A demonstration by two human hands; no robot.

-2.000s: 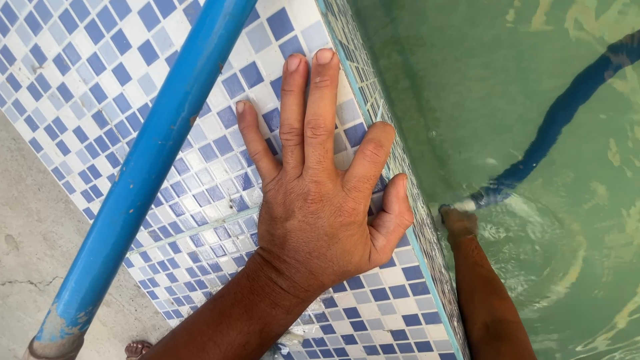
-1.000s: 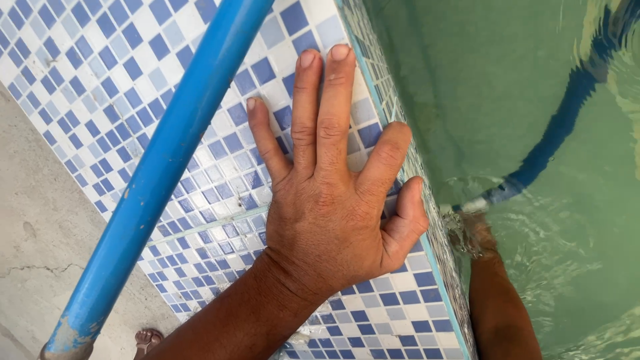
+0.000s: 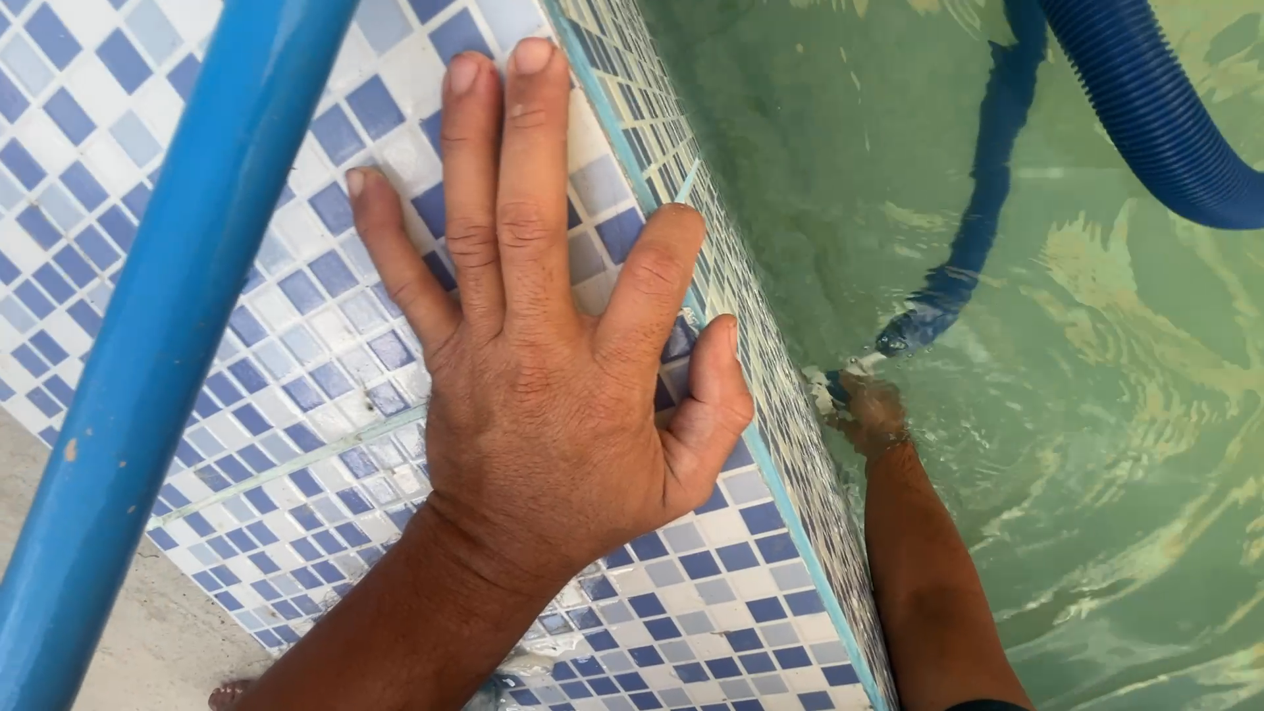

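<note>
My left hand (image 3: 553, 375) lies palm down on the mosaic-tiled pool ledge (image 3: 711, 592), fingers apart, with its forefinger and thumb at the ledge's edge. In the greenish pool water, my right hand (image 3: 871, 410) is at the white end of a ribbed blue pool hose (image 3: 992, 168), close to the tiled pool wall (image 3: 691, 188). Ripples and the water's surface blur its fingers, but they appear closed around the hose end. Something dark and white is beside these fingers at the wall.
A blue painted metal pipe (image 3: 178, 316) slants across the left side above the ledge. Another loop of the ribbed blue hose (image 3: 1155, 109) curves at the upper right. Concrete floor (image 3: 158, 602) and part of a foot (image 3: 229, 694) show at the lower left.
A second loop of blue hose has come into view at the upper right, and the submerged hose now bends more upright. My left hand stays flat on the ledge. The view has moved closer.
</note>
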